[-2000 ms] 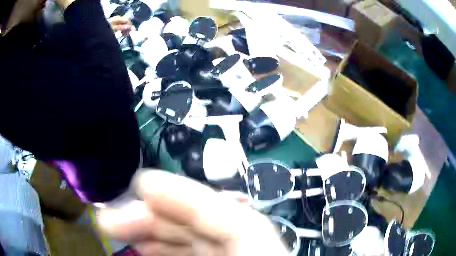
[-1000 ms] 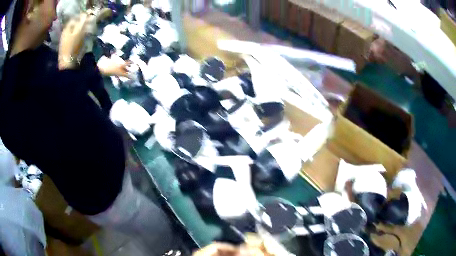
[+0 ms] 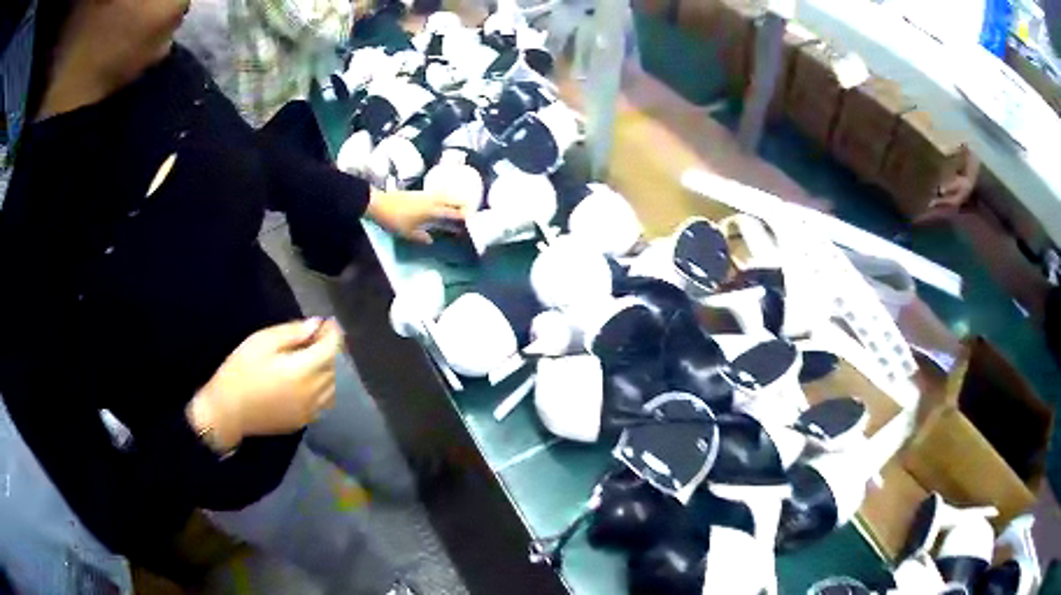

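Neither of my hands is in the picture. Many white-and-black dome cameras lie in a crowded pile on the green bench. One near the bottom middle has a round mounting base with a flat black gasket point(image 3: 669, 444) facing up. Glossy black ball ends point(image 3: 634, 511) lie just below it. A white camera shell point(image 3: 475, 334) lies near the bench's front edge. More cameras point(image 3: 972, 546) are at the bottom right corner, cut off by the frame.
Another person in a black top point(image 3: 128, 267) stands at the left, one hand on the cameras and the other raised. An open brown carton point(image 3: 972, 453) is at the right, beside a white label sheet point(image 3: 855, 308). Brown boxes point(image 3: 867, 128) line the back below a white shelf point(image 3: 931, 70).
The view has swung left along the bench, so the cameras and carton sit further right and lower. The blurred hand at the bottom earlier is out of the picture.
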